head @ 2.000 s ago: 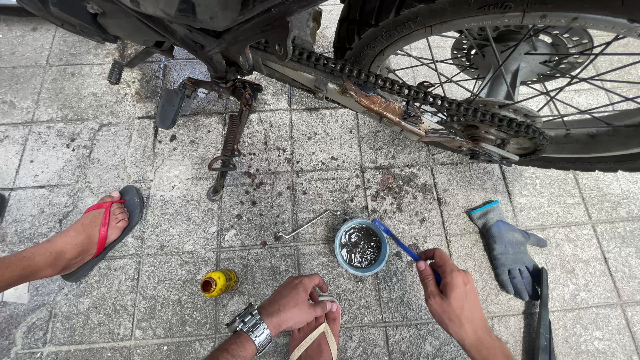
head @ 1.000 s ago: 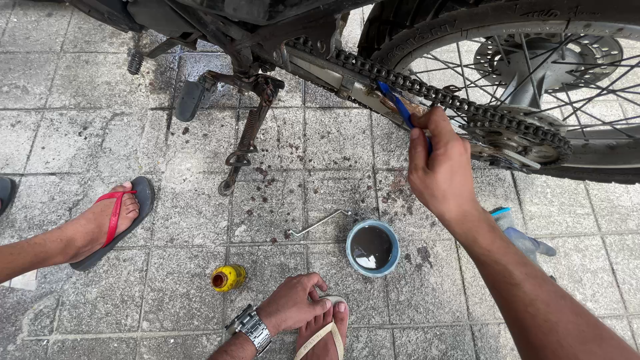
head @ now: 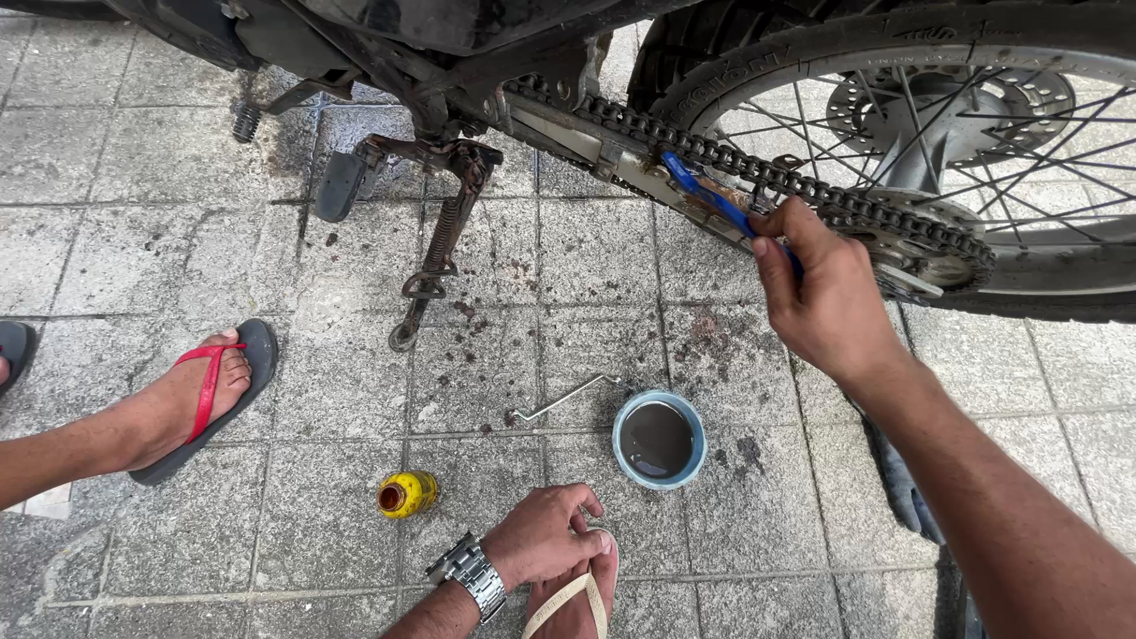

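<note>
My right hand (head: 821,284) grips a blue brush (head: 714,200), probably a toothbrush, its head against the motorcycle's swingarm (head: 626,164) just below the drive chain (head: 754,169). Brown grime or rust coats the metal beside the brush. With a metal watch on its wrist, my left hand (head: 543,537) rests on the toes of a foot in a cream flip-flop (head: 568,603), fingers loosely bent and holding nothing. A light blue bowl (head: 622,441) of dark liquid stands on the paving between the hands. Left of it lies a thin bent metal rod or wrench (head: 565,398).
An open yellow bottle (head: 415,493) stands left of my left hand. The kickstand (head: 441,240) reaches down to the paving. Another person's foot in a red-strapped flip-flop (head: 253,364) is at left. A dark glove (head: 896,484) lies partly behind my right forearm. The spoked rear wheel is upper right.
My right hand, beside the bowl two seconds ago with the blue brush at its rim, has moved up to the swingarm. Since one second ago the brush has shifted slightly along it. My left hand stays put.
</note>
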